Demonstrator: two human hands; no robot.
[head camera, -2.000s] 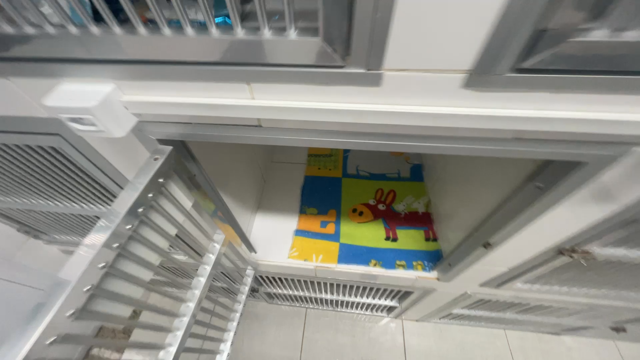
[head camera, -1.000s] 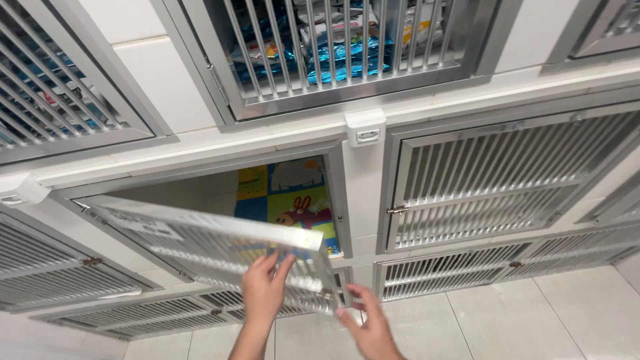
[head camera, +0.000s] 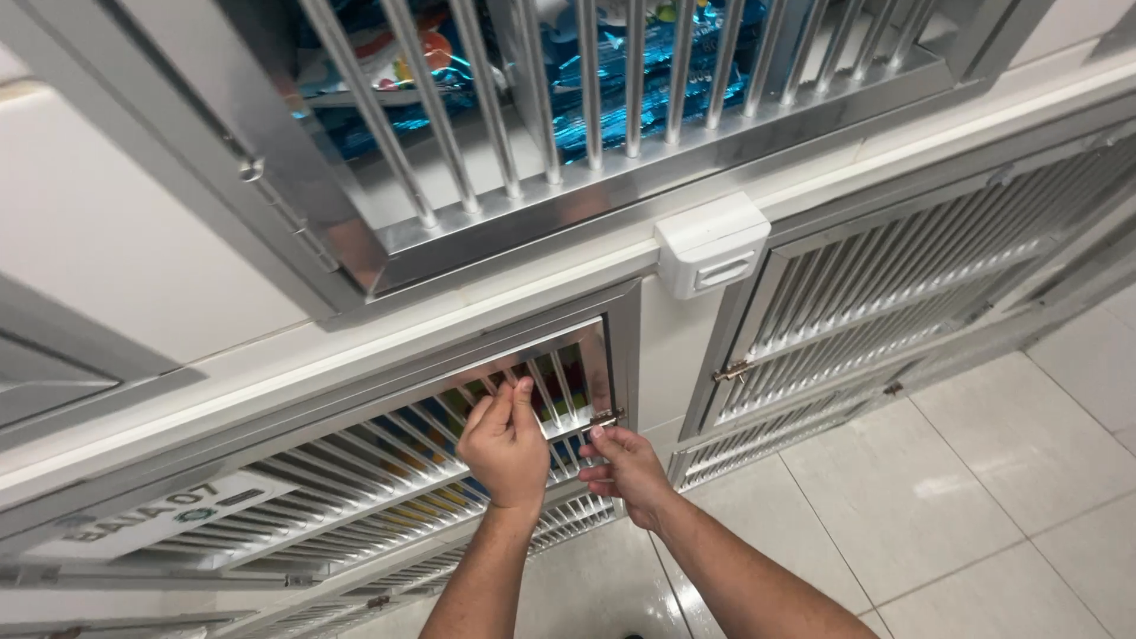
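A barred metal cage door (head camera: 355, 479) lies flush in its frame, at the lower centre left of the head view. My left hand (head camera: 508, 441) grips a vertical bar of this door near its upper right corner. Just right of it, my right hand (head camera: 628, 469) has its thumb and fingers at the small metal slide latch (head camera: 607, 421) on the door's right edge. Through the bars shows part of a colourful printed mat (head camera: 417, 435). A sign with writing (head camera: 177, 510) is fixed to the door's left part.
Above is a barred compartment with shiny blue packages (head camera: 657, 89). A white plastic box (head camera: 714, 244) sticks out from the ledge above the latch. Another barred door (head camera: 852, 293) with its own latch (head camera: 733, 371) stands to the right. Pale floor tiles (head camera: 941, 506) lie below.
The cage door stood open in both earlier frames and now is closed against its frame. My hands, absent two seconds ago, have come to its bar and latch. The view has shifted.
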